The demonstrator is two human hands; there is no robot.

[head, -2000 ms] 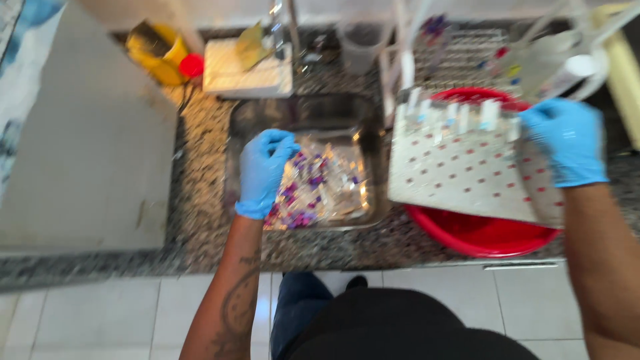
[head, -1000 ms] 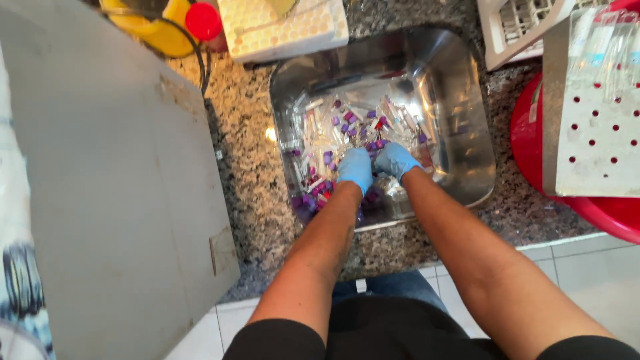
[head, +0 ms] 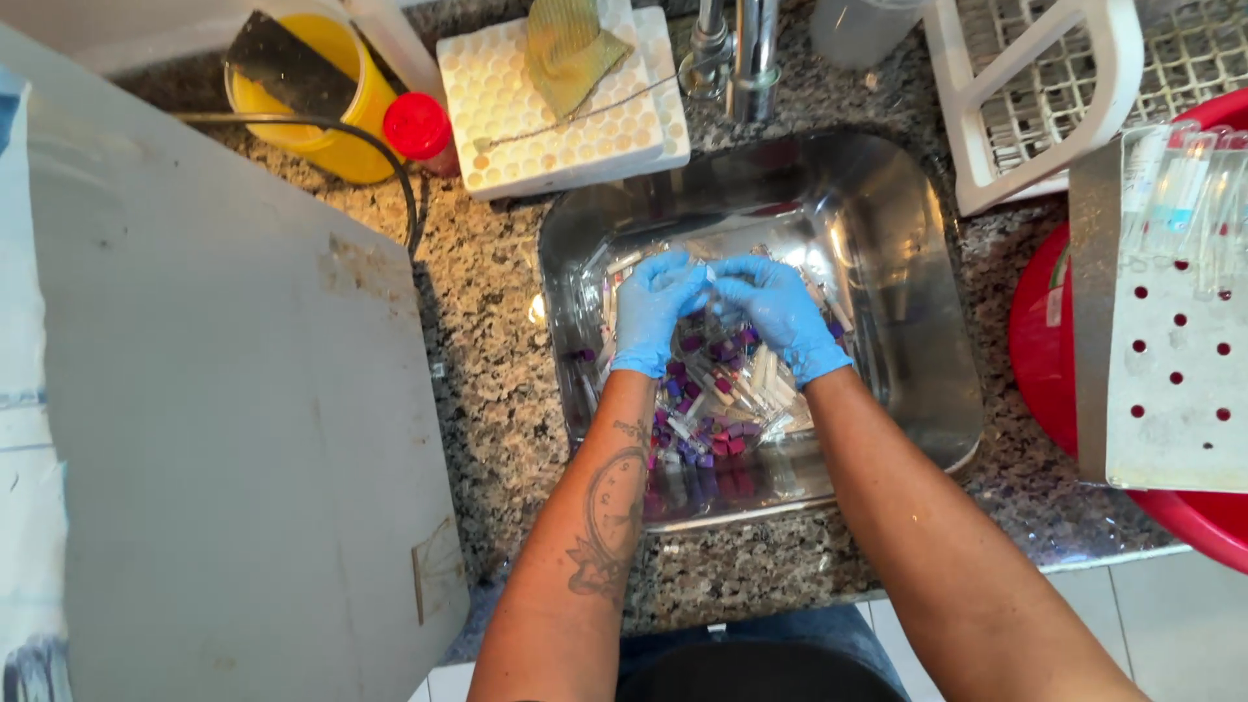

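Both my hands wear blue gloves and meet over the steel sink [head: 902,390]. My left hand [head: 658,307] has its fingers closed on a small clear tube [head: 704,275], largely hidden by the gloves. My right hand [head: 775,307] pinches toward the same spot, its fingertips close to those of the left; whether it grips the tube too cannot be made out. Below and around the hands lie many sample tubes [head: 770,380] with labels, and purple and magenta caps [head: 726,436], in the sink.
A perforated metal tray [head: 1160,375] with clear tubes lies over a red basin [head: 1043,341] at the right. Behind the sink are a faucet [head: 753,68], a white foam rack [head: 556,146] and a white wire rack [head: 1033,107]. A yellow container [head: 366,151] and red-capped bottle [head: 417,127] stand behind left.
My right hand has moved from the perforated tray at the right to the sink, beside my left hand. Since one second ago, both hands have risen off the tube pile. The view has shifted.
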